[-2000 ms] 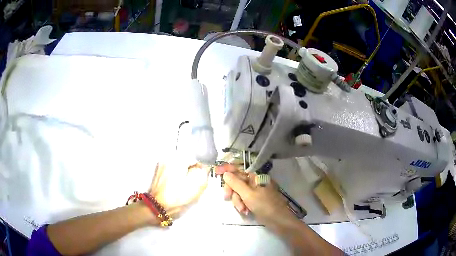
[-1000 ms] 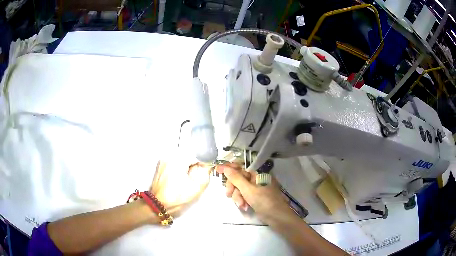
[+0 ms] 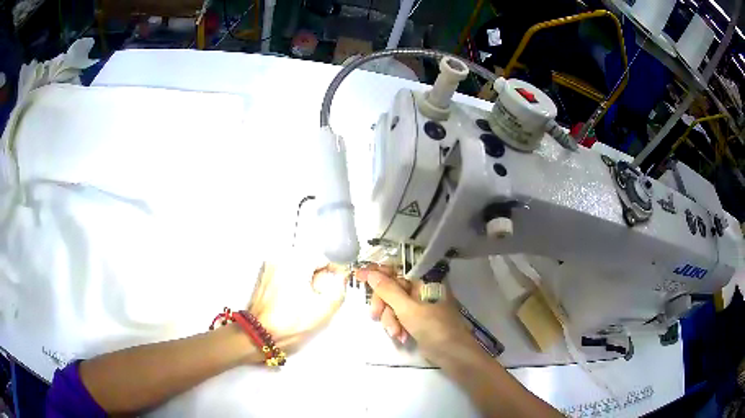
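Note:
The white sewing machine (image 3: 564,204) stands at the right, its head above my hands. My left hand (image 3: 298,306) is at the left of the needle area, overexposed by the lamp (image 3: 336,204); its fingertips are close to the needle. My right hand (image 3: 408,310) is at the right of the needle area, thumb and index finger brought together near the presser foot (image 3: 357,286). What the fingertips hold is too small and bright to tell. White fabric (image 3: 106,171) lies at the left and blends into the white table.
Dark thread snips (image 3: 480,331) lie right of my right hand. A tan block (image 3: 539,321) lies under the arm with narrow white strips (image 3: 510,282) beside it. A white fabric heap (image 3: 49,73) is at the left table edge. Ruler marks (image 3: 608,400) run along the front edge.
The view has shifted slightly. Both hands stay at the needle area with only small finger movements.

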